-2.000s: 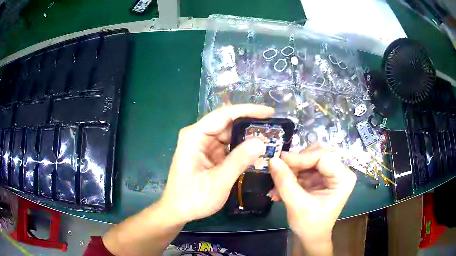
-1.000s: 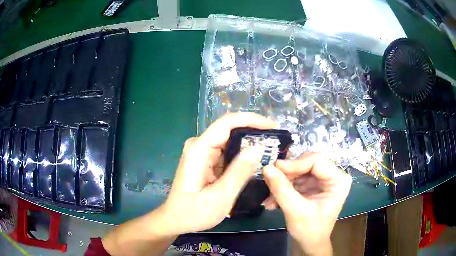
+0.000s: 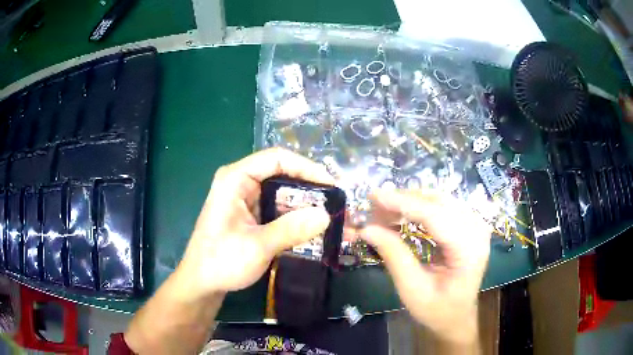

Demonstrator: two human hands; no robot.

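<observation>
My left hand (image 3: 236, 229) grips a black phone housing (image 3: 335, 225), its thumb over the silver circuit board (image 3: 291, 196) in the upper part. The housing's lower half is dark. An orange flex cable (image 3: 271, 291) runs down its left side. My right hand (image 3: 437, 249) is just right of the housing, blurred, thumb and forefinger apart; I see nothing held between them. A small pale piece (image 3: 352, 314) shows at the bench's front edge, below the hands. A heap of board assemblies (image 3: 444, 166) with orange tails lies beyond and right, partly hidden by my right hand.
A clear plastic sheet (image 3: 305, 38) lies under the heap. A black blister tray (image 3: 76, 173) is at left, another (image 3: 590, 187) at far right. A round black ribbed fan (image 3: 548, 87) and a flat black piece (image 3: 543, 208) stand near it. A white sheet (image 3: 472, 21) lies beyond.
The view has shifted. My left hand and the housing have moved left. My right hand has come away from the housing and its fingers have parted. The small pale piece has appeared below.
</observation>
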